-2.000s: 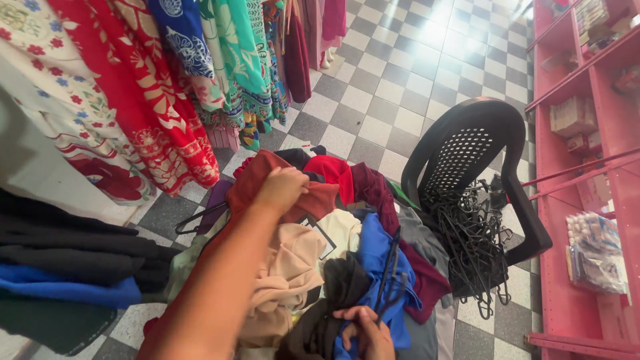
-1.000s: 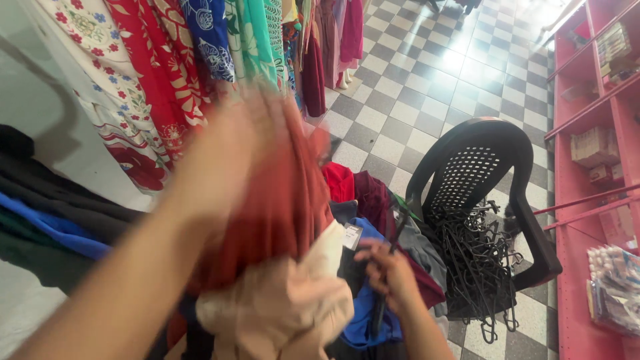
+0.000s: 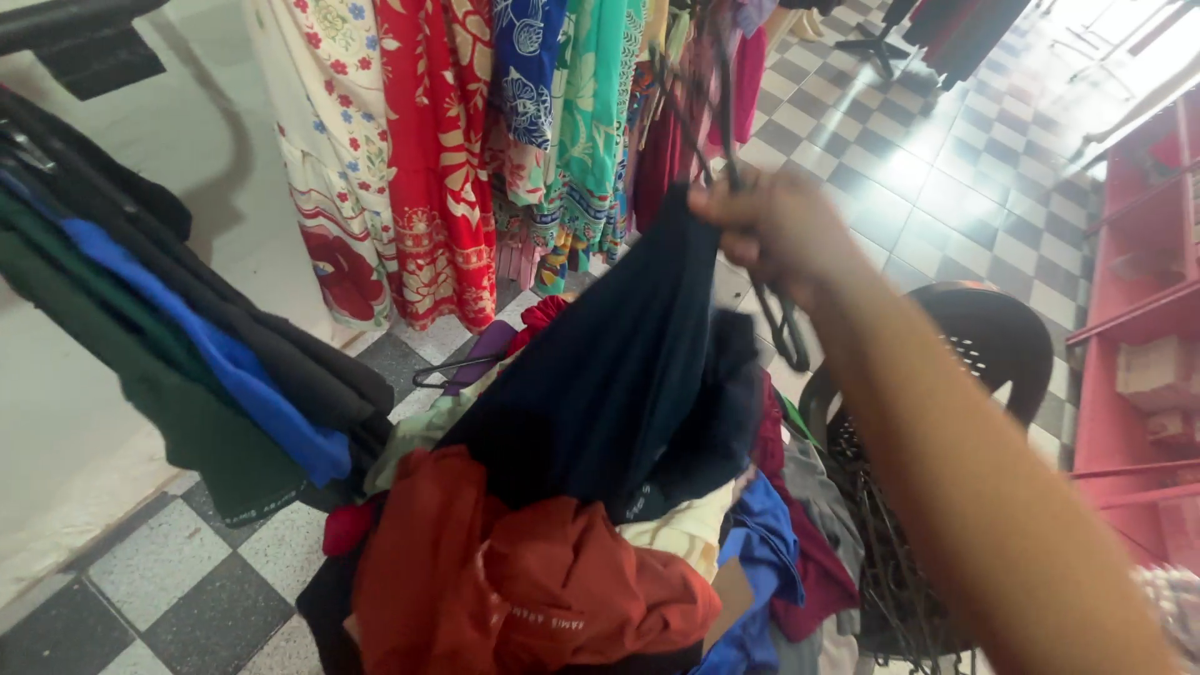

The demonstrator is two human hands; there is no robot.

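My right hand (image 3: 773,230), blurred, is raised at upper center right. It grips a black hanger (image 3: 727,94) and the top of a dark navy garment (image 3: 609,375) that stretches up from a heap of clothes. My left hand is out of view. In the heap, a rust-red garment (image 3: 544,581) bearing writing lies in front of the navy one, with cream cloth (image 3: 689,530), a blue garment (image 3: 769,534) and a maroon one (image 3: 820,591) to its right. Another hanger (image 3: 455,370) pokes out at the heap's left, beside purple cloth.
Dark and blue clothes (image 3: 234,347) hang on a rack at left. Patterned dresses (image 3: 441,187) hang behind the heap. A black plastic chair (image 3: 994,328) holding many hangers (image 3: 900,581) stands at right, beside pink shelves (image 3: 1134,375). The floor (image 3: 187,572) is checkered.
The rust-red garment, lifted by my left hand a second ago, now lies at the front of the heap. My right hand has risen from low by the blue cloth; my left has left the view.
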